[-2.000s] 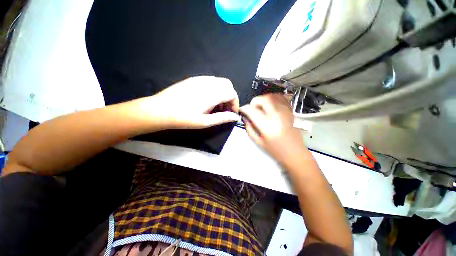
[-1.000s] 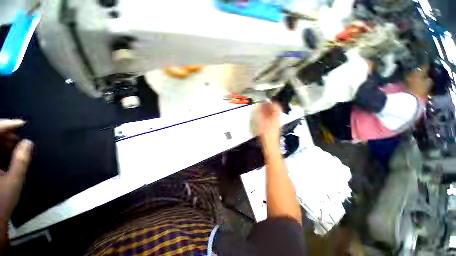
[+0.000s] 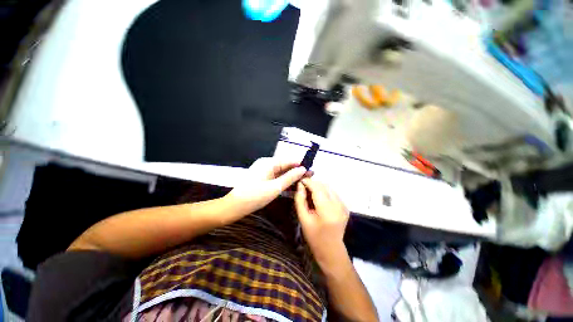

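Note:
A small narrow black strip (image 3: 310, 155) is held between both hands over the front edge of the white table. My left hand (image 3: 267, 187) pinches it between thumb and fingers. My right hand (image 3: 323, 212) touches its lower end with curled fingertips. A large black cloth panel (image 3: 207, 82) lies flat on the table, its right part reaching under the needle area of the white sewing machine (image 3: 352, 47). The needle area is blurred.
Yellow-orange handled snips (image 3: 376, 96) lie under the machine arm. Red-orange nippers (image 3: 423, 165) lie right of them. A turquoise piece (image 3: 265, 7) is at the top. White cloth (image 3: 440, 302) is bunched at lower right. Black cloth (image 3: 56, 214) hangs at left.
My right hand has come back from the table's right end and now meets my left hand at the black strip, near the front edge. The view has swung back left.

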